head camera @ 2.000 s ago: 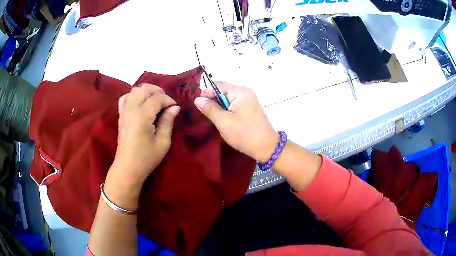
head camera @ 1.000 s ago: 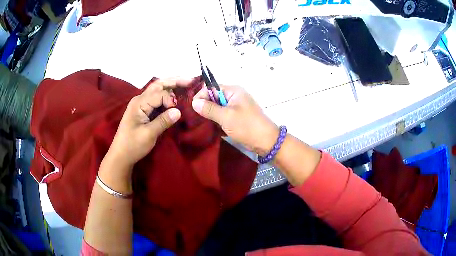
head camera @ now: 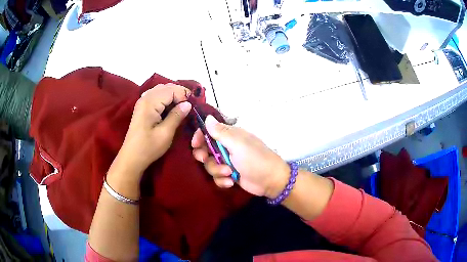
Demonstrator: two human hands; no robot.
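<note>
The dark red garment is spread over the left part of the table and hangs over its front edge. My left hand pinches the garment's upper edge between thumb and fingertips. My right hand holds slim snips with pink-purple and turquoise handles. The dark blades point up and left, their tip close to my left fingertips at the red edge. Whether the blades touch the fabric or a thread is unclear.
The sewing machine's needle area is at the top, with a blue-grey round attachment beside it. A black phone and black plastic packet lie at right. A blue bin with red pieces stands lower right.
My right hand has moved down and turned, and the snips now slant with more of their handles showing. My left hand has moved slightly right, and the garment's upper edge has shifted.
</note>
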